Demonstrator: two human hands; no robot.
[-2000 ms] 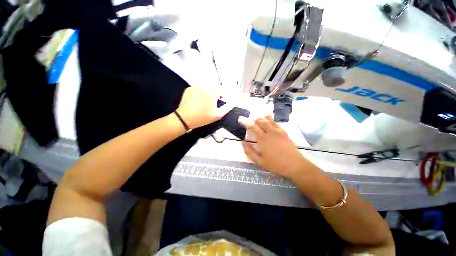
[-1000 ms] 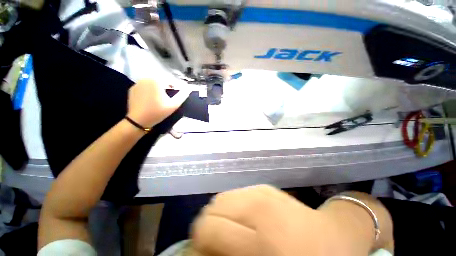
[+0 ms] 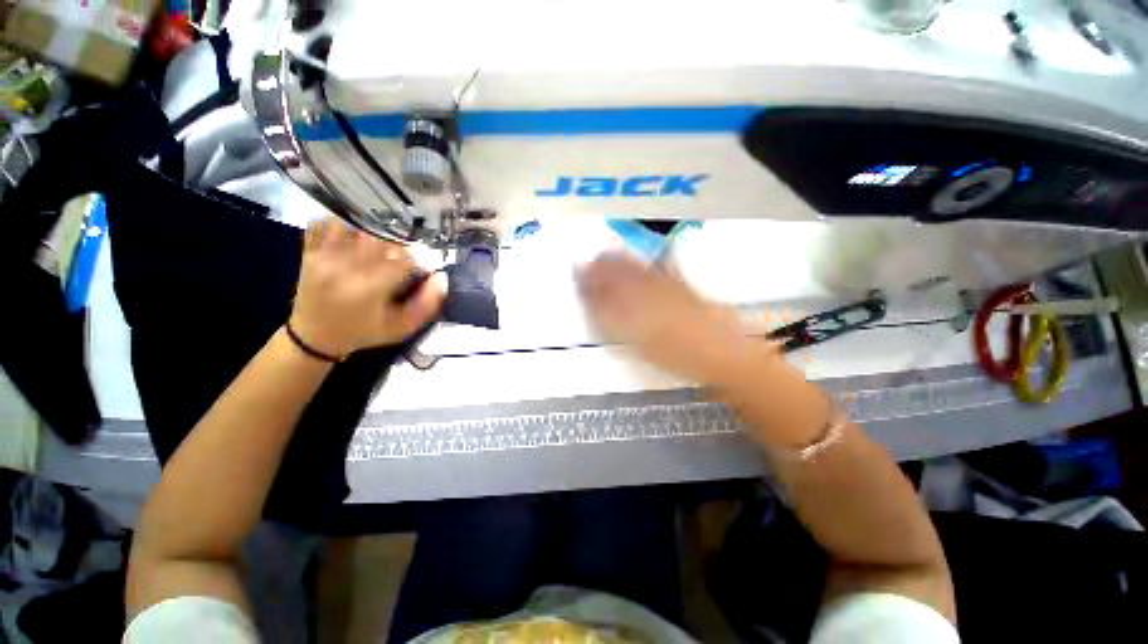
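Note:
A large black fabric panel (image 3: pixel 208 302) lies left of the needle and hangs over the table's front edge. My left hand (image 3: pixel 359 292) holds its right part beside the presser foot, with thumb and fingers closed on the cloth. A small black piece (image 3: pixel 472 302) sticks out right of my left thumb, below the dark edge guide (image 3: pixel 477 248). My right hand (image 3: pixel 630 302) is blurred, over the table right of the needle; whether it holds anything cannot be told. The sewing machine (image 3: pixel 604 170) stands above; the needle tip is hard to see.
Thread snips (image 3: pixel 827 323) lie right of my right hand. Scissors with red and yellow rings (image 3: pixel 1035 346) lie at the table's right end. A ruler scale (image 3: pixel 541 430) runs along the grey front edge. A light blue item (image 3: pixel 642 237) is beneath the machine arm. Pale fabric lies behind the black panel.
My right hand was at the small black piece, dropped toward my body, and is now back over the table, right of the needle. My left hand stays on the fabric. The camera view has shifted.

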